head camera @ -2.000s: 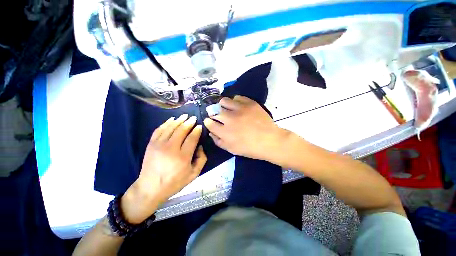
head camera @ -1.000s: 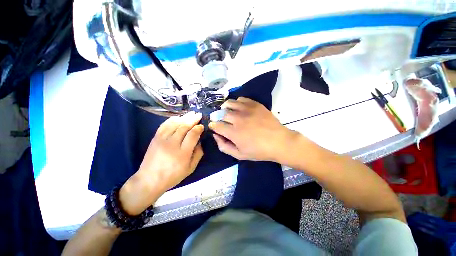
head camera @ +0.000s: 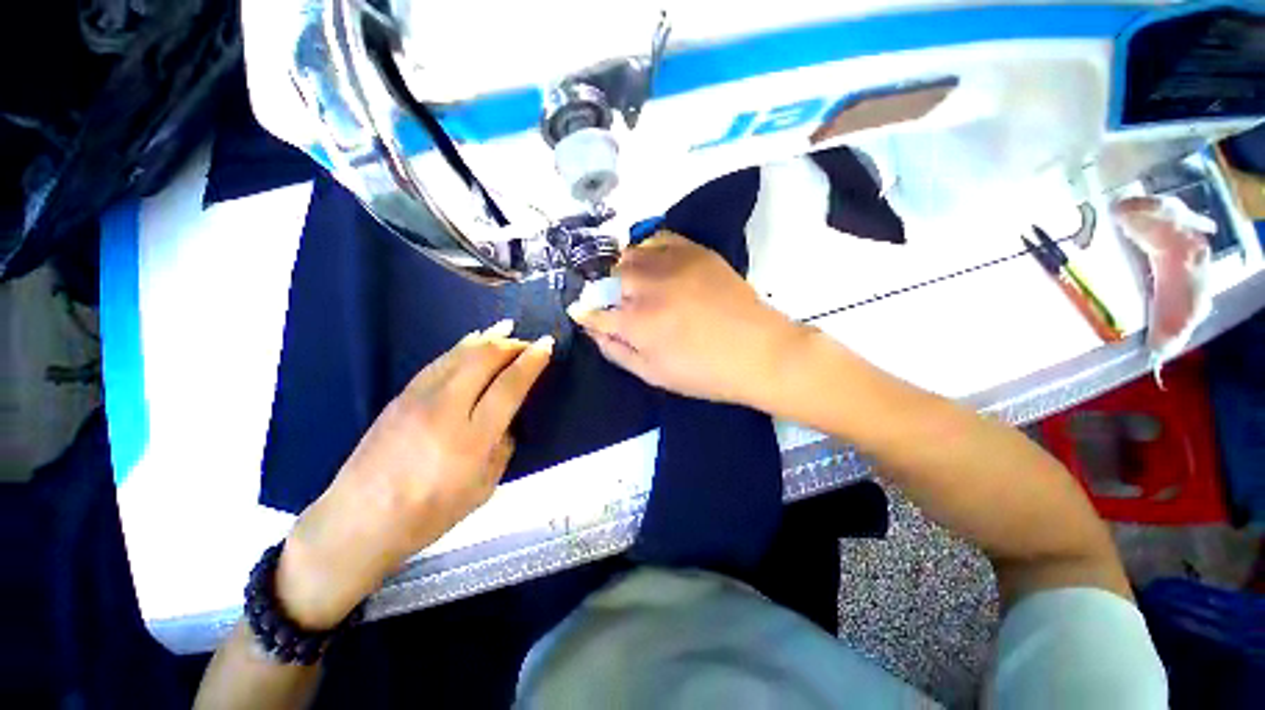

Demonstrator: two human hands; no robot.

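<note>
A dark navy garment panel [head camera: 354, 347] lies flat under the presser foot [head camera: 562, 278]. A second dark cloth piece [head camera: 715, 479] hangs over the table's front edge beside it. My left hand [head camera: 430, 451], with a beaded bracelet, pinches the panel's edge between thumb and fingertips, a little in front and left of the foot. My right hand [head camera: 687, 319] grips the cloth edge right beside the foot, fingertips bent on it. Something pale shows at its fingers; I cannot tell what. The needle is too small to make out.
The white machine head [head camera: 888, 70] with a blue stripe spans the back. Thread snips [head camera: 1075, 284] and a pinkish cloth scrap [head camera: 1172, 271] lie right. A dark scrap [head camera: 860, 197] lies under the arm. A black plastic bag [head camera: 104, 125] is upper left. A red stool-like object [head camera: 1145, 444] stands below right.
My left hand has moved left and towards me, away from the foot, with its fingertips now in a narrower pinch. My right hand stays near the foot. The camera view has shifted slightly.
</note>
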